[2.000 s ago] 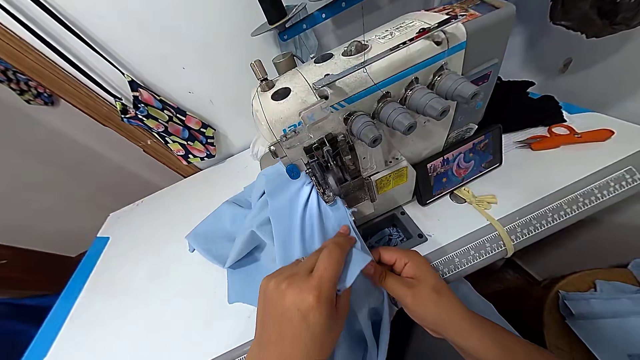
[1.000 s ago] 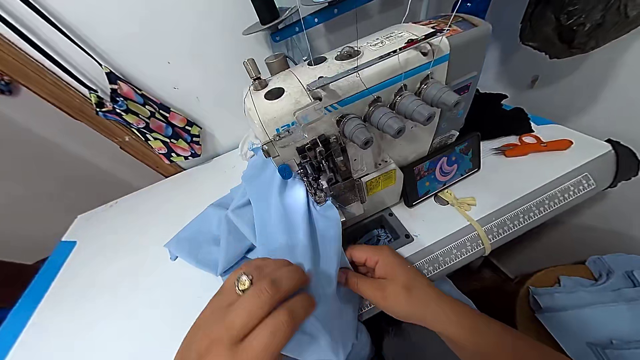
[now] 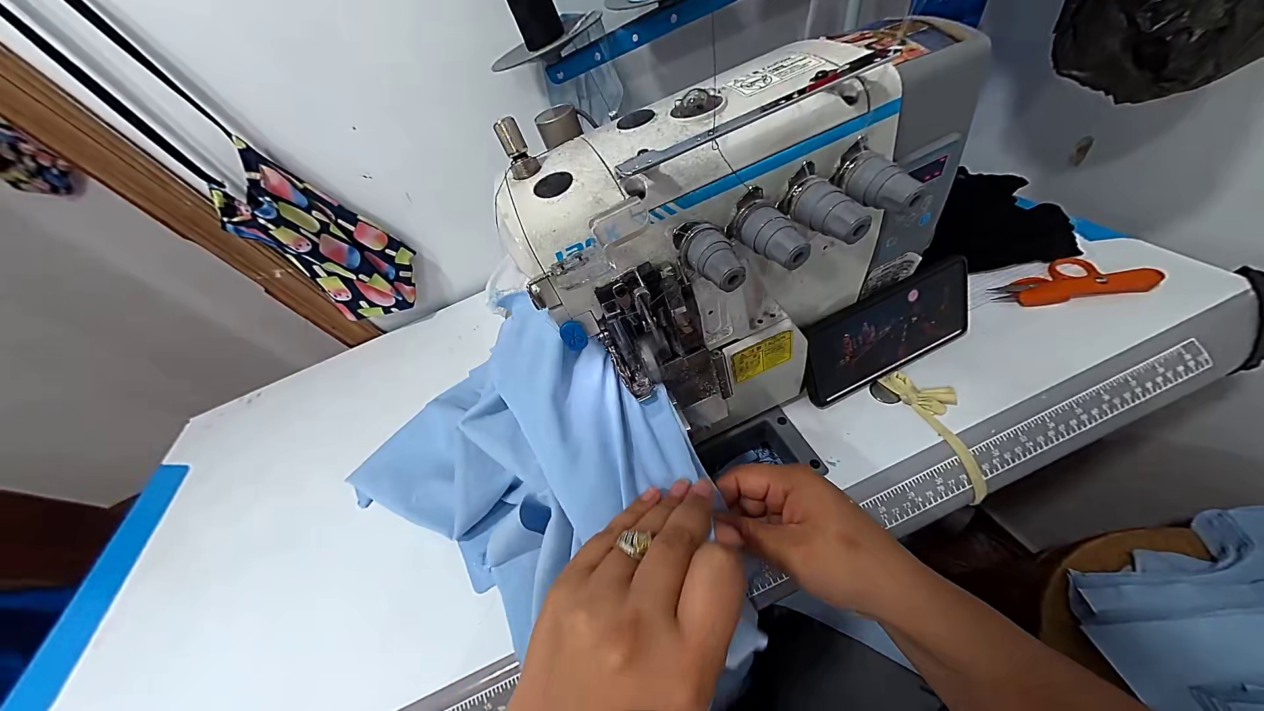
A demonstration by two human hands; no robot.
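Light blue fabric (image 3: 563, 425) lies bunched on the white table, its upper part under the presser foot area of a white overlock sewing machine (image 3: 691, 197). My left hand (image 3: 642, 592), with a ring on one finger, rests on the fabric in front of the needle area, fingertips near its right edge. Just to the right, my right hand (image 3: 800, 528) pinches that edge between thumb and fingers. The two hands are close together. Part of the fabric hangs over the table's front edge below them, and the needle itself is hidden.
Right of the machine, a phone (image 3: 889, 331) leans upright; orange thread snips (image 3: 1086, 284) and black cloth (image 3: 1007, 222) lie behind it. A measuring tape (image 3: 1047, 425) runs along the front edge, with a yellow tie (image 3: 948, 434) over it. More blue fabric (image 3: 1175, 602) sits lower right.
My left hand was lifted and blurred over the fabric one second ago; now it lies against the fabric beside my right hand. The right hand keeps its pinch at the edge.
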